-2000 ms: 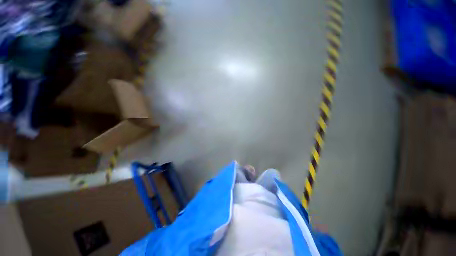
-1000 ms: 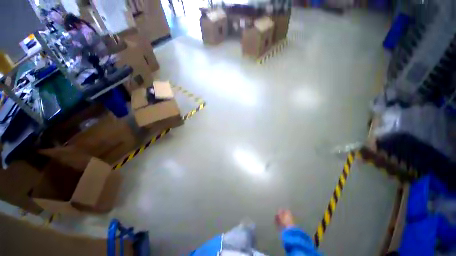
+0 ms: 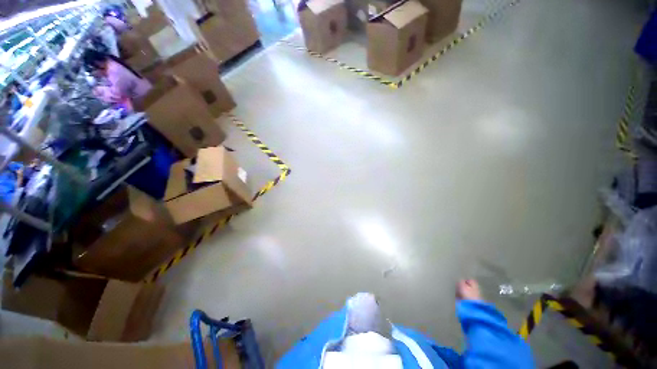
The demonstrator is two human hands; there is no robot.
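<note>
My right hand [image 3: 469, 290] shows small and blurred at the lower right, at the end of a blue sleeve, over the grey floor. Nothing can be seen in it, and its fingers are not clear. My left hand is not in view. The blue tubular handle of a hand truck [image 3: 204, 317] stands at the lower left. A large brown carton [image 3: 130, 354] lies beside it along the bottom left edge.
Open cartons [image 3: 198, 203] stand at the left by a cluttered workbench [image 3: 65, 180], where a person in pink [image 3: 124, 83] is. More cartons [image 3: 396, 43] stand at the top behind yellow-black tape [image 3: 395, 85]. Wrinkled clear plastic [image 3: 634, 241] lies at the right.
The view has lifted from my jacket and the near floor to the room ahead. My right hand, not visible in the earliest frame, has moved rightward in the picture since the middle one.
</note>
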